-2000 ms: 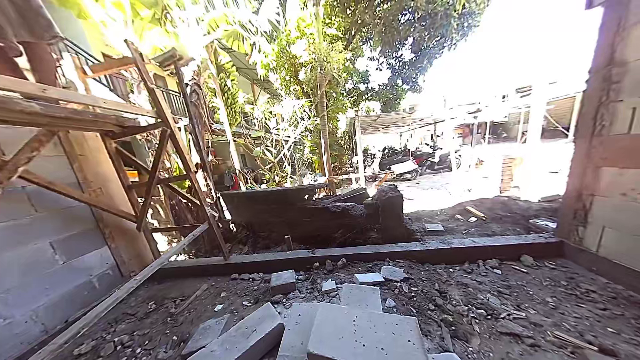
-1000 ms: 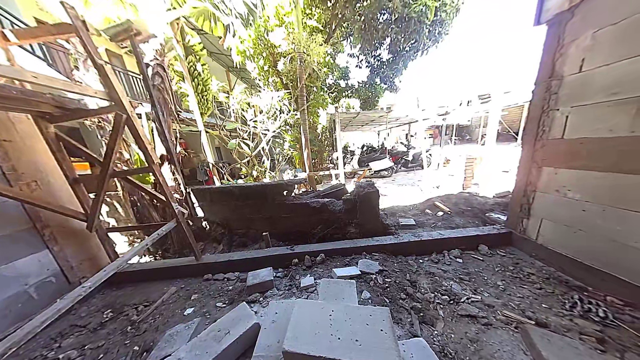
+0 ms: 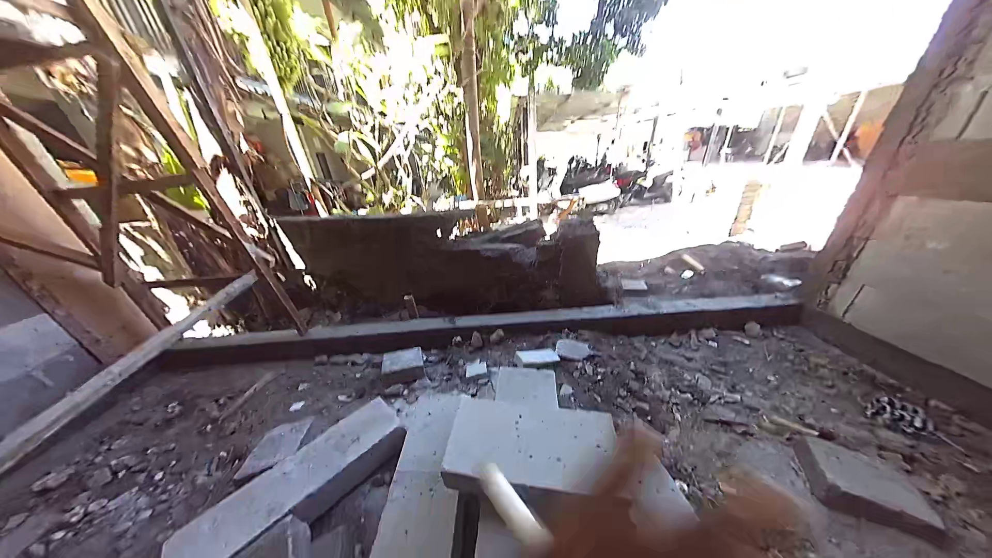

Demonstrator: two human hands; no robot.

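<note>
A blurred hand, seemingly my right hand (image 3: 659,500), is low in the view, right of centre, in front of the stacked blocks. A short pale cylindrical stick (image 3: 508,500) juts up and left from it and looks held; blur hides the exact grip and what the stick is. Behind the hand, a light grey concrete block (image 3: 527,442) lies flat across other blocks. A long block (image 3: 294,480) rests at a slant to the left, and a smaller block (image 3: 527,385) lies just beyond the stack. My left hand does not show.
Rubble and soil surround the blocks. A low concrete beam (image 3: 465,322) crosses ahead, with a broken dark wall (image 3: 434,263) behind it. Timber scaffolding (image 3: 147,116) and a leaning pole (image 3: 124,368) stand left. A block wall (image 3: 922,263) rises right, near a loose slab (image 3: 868,484).
The blurred hand and pale stick have come into view at the bottom; neither earlier frame shows them. The view has tilted down, and the blocks lie as before.
</note>
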